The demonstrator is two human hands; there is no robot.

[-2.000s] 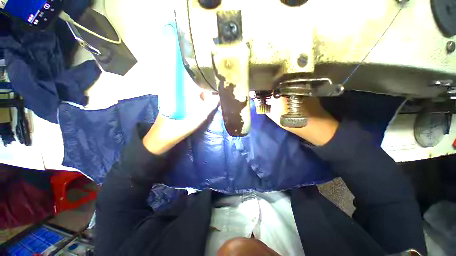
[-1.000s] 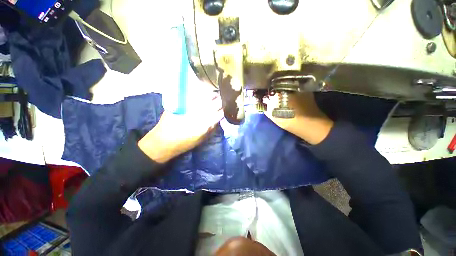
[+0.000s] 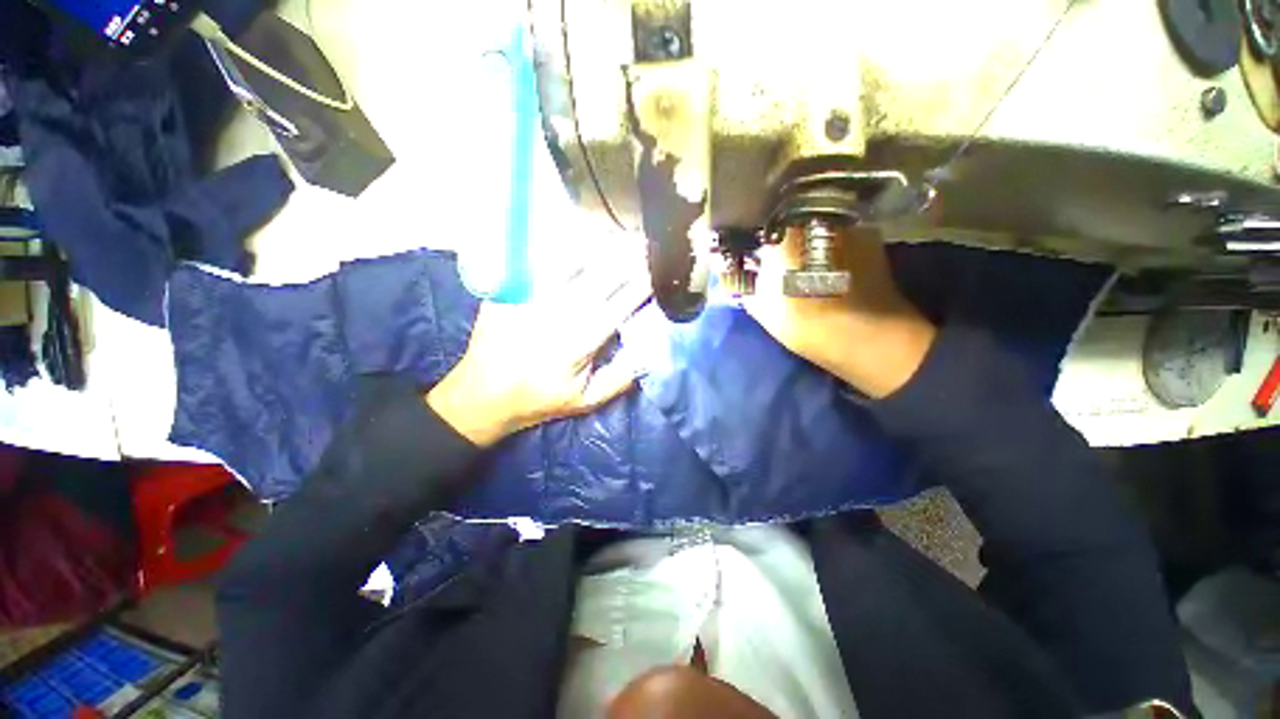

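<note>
A navy panel (image 3: 786, 436), shiny and crinkled with a white edge, lies across the front of the table below the cream sewing machine (image 3: 983, 127). My left hand (image 3: 548, 351) rests on the panel left of the needle area, its upper part washed out by glare. My right hand (image 3: 842, 316) is on the panel to the right, its fingers hidden behind the machine head and tension dial (image 3: 816, 270). The needle and presser foot are hidden. Whether either hand grips the cloth cannot be made out.
A light-blue lamp (image 3: 514, 169) stands left of the machine head. A dark pouch (image 3: 316, 120) and navy cloth pile (image 3: 120, 183) lie at the left. A small red tool (image 3: 1268, 386) is at the right edge. A red stool (image 3: 176, 520) stands below left.
My left hand has turned, with its fingers now spread more to the right over the panel near the needle area. The right hand has stayed almost in place. The machine has shifted slightly in view.
</note>
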